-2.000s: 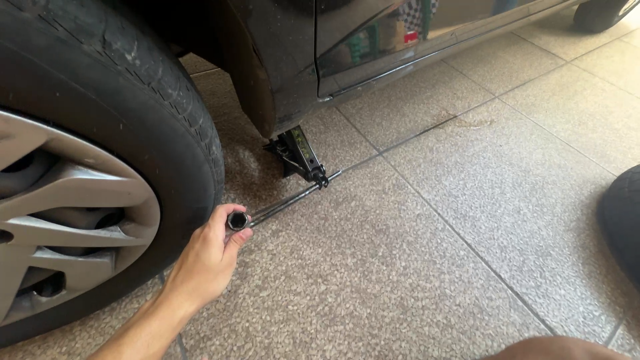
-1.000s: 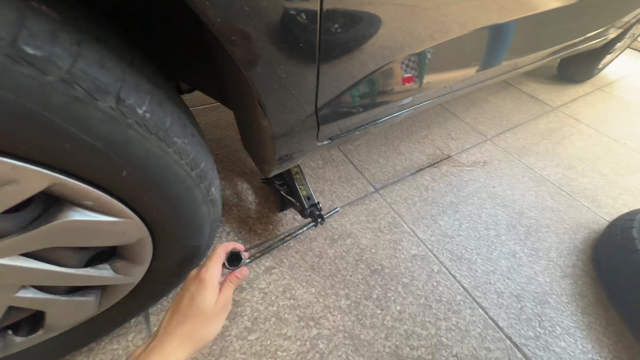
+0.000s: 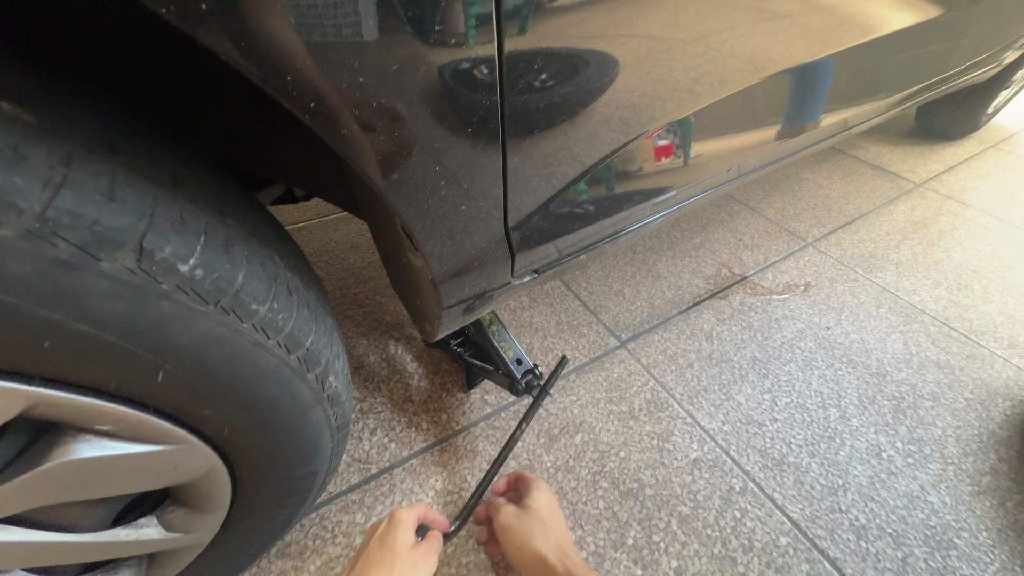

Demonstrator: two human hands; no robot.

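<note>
A black scissor jack (image 3: 504, 356) stands on the tiled floor under the car's sill, just behind the front wheel arch. From its outer end a black lug wrench (image 3: 512, 440) reaches down toward me, its tip sticking out past the jack's screw end. My left hand (image 3: 404, 540) is closed around the wrench's bent socket end, which its fingers partly hide. Beside the shaft, to the right, is my right hand (image 3: 524, 524) with curled fingers near or against the bar; whether it grips is not clear.
The car's tire (image 3: 264, 320) with its silver wheel cover (image 3: 120, 480) fills the left side. The dark car door (image 3: 640, 144) spans the top and reflects a loose wheel. Another car wheel (image 3: 968, 104) is at the upper right. Part of a dark round object (image 3: 1016, 480) shows at the right edge.
My right hand has come into view beside the wrench. My left hand still holds the socket end, and the wrench now lies at a steeper angle across the view.
</note>
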